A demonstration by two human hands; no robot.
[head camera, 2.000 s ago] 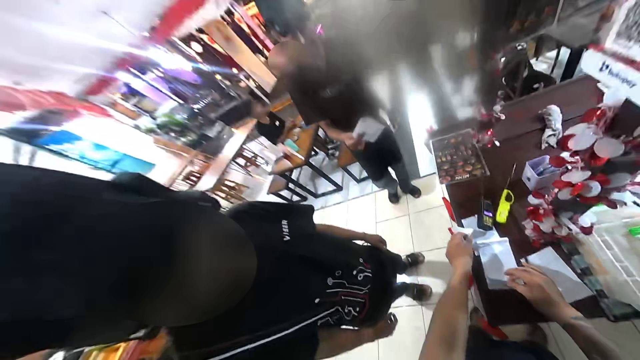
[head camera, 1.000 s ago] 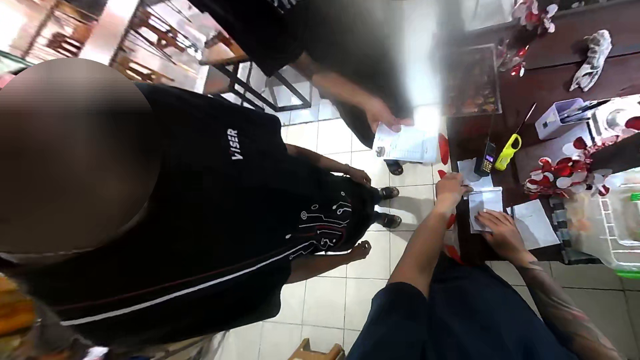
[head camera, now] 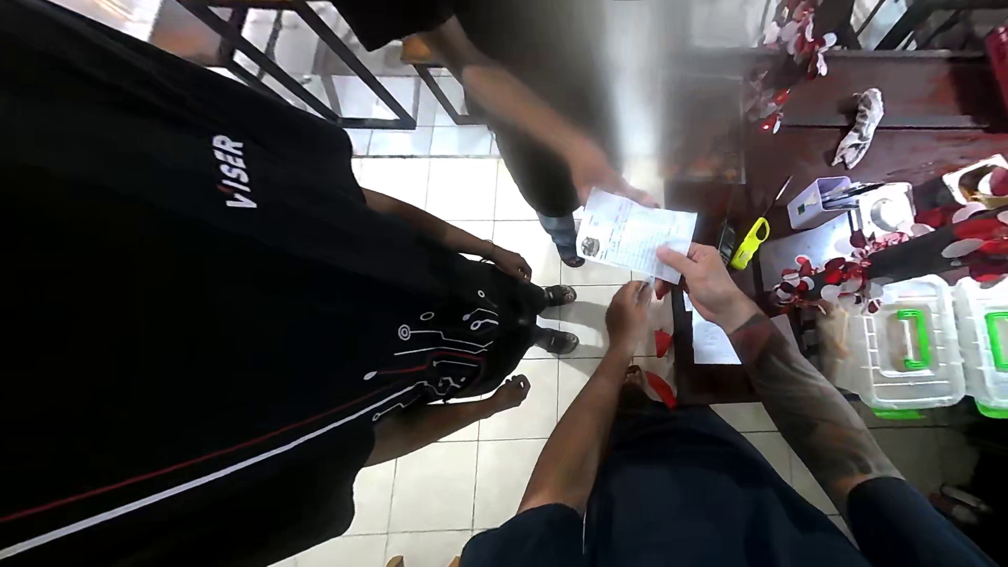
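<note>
My right hand [head camera: 705, 282] pinches the lower right part of a printed white paper sheet [head camera: 634, 235], its thumb on top. Another person's hand [head camera: 602, 169] touches the sheet's upper edge from above. Just below the sheet is my left hand [head camera: 630, 316], fingers curled together around what may be a thin item; its tip is too small to identify. More white paper [head camera: 713, 340] lies on the dark wooden table [head camera: 713, 384] beneath my right wrist. A yellow long-necked lighter [head camera: 750, 242] and a dark handheld device [head camera: 726, 240] lie beside my right hand.
A person in a black shirt [head camera: 236, 315] stands close at left. On the table are a pen holder [head camera: 819, 203], a crumpled cloth [head camera: 860, 127] and red-and-white decorations [head camera: 835, 283]. Clear boxes with green handles [head camera: 906, 346] stand at right. A metal-framed table [head camera: 346, 71] is at upper left.
My hands have left the papers on the table; my right hand now grips the sheet that the other person alone held one second ago. The black-shirted person fills more of the left side.
</note>
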